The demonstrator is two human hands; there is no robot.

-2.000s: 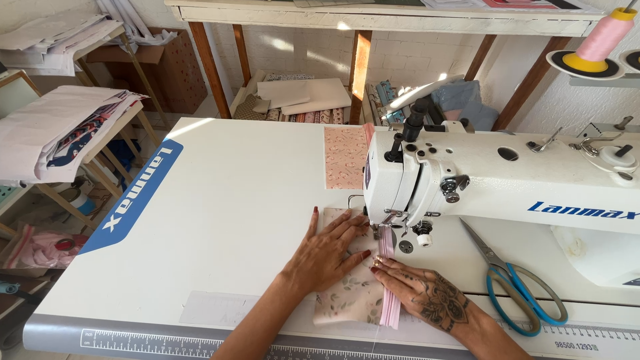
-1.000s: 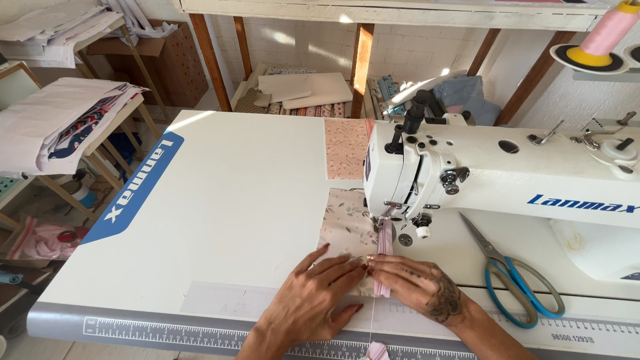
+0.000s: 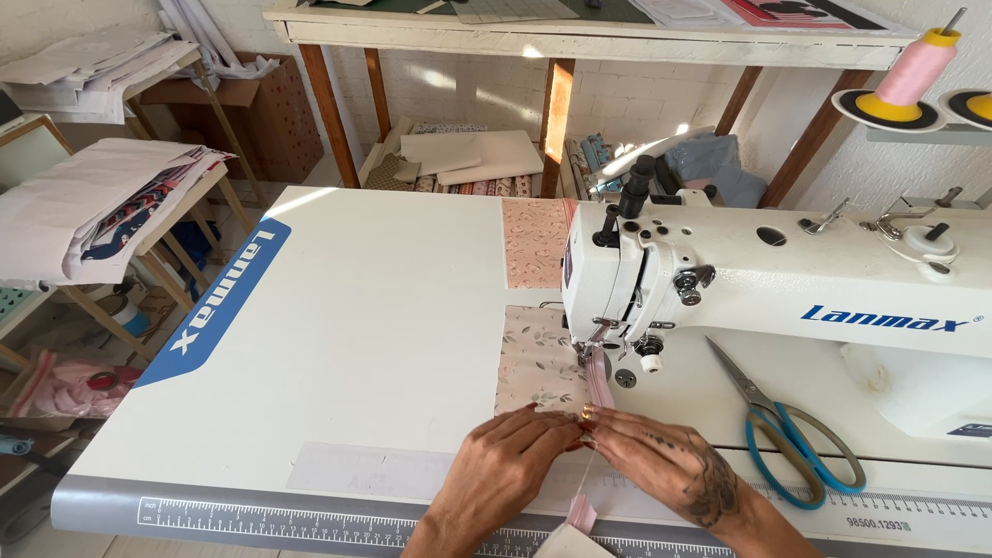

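A floral cotton fabric piece lies flat with its right edge at the needle of a white Lanmax sewing machine. Along that edge runs a pink striped strip, perhaps zipper tape, reaching the presser foot. My left hand rests on the near edge of the fabric, fingertips bent under. Against it, my right hand pinches the near end of the strip and fabric; the fingertips are partly hidden. A thread runs from there down to another pink piece at the table edge. Beyond lies a peach printed fabric.
Blue-handled scissors lie right of my right hand. A printed ruler runs along the front edge. Pink thread stands on a spool holder at the upper right. Behind is a white table; papers are stacked at left.
My left hand has moved from the middle of the floral fabric to its near edge, beside my right hand. The pink piece on the thread, absent from the oldest view, shows at the front edge.
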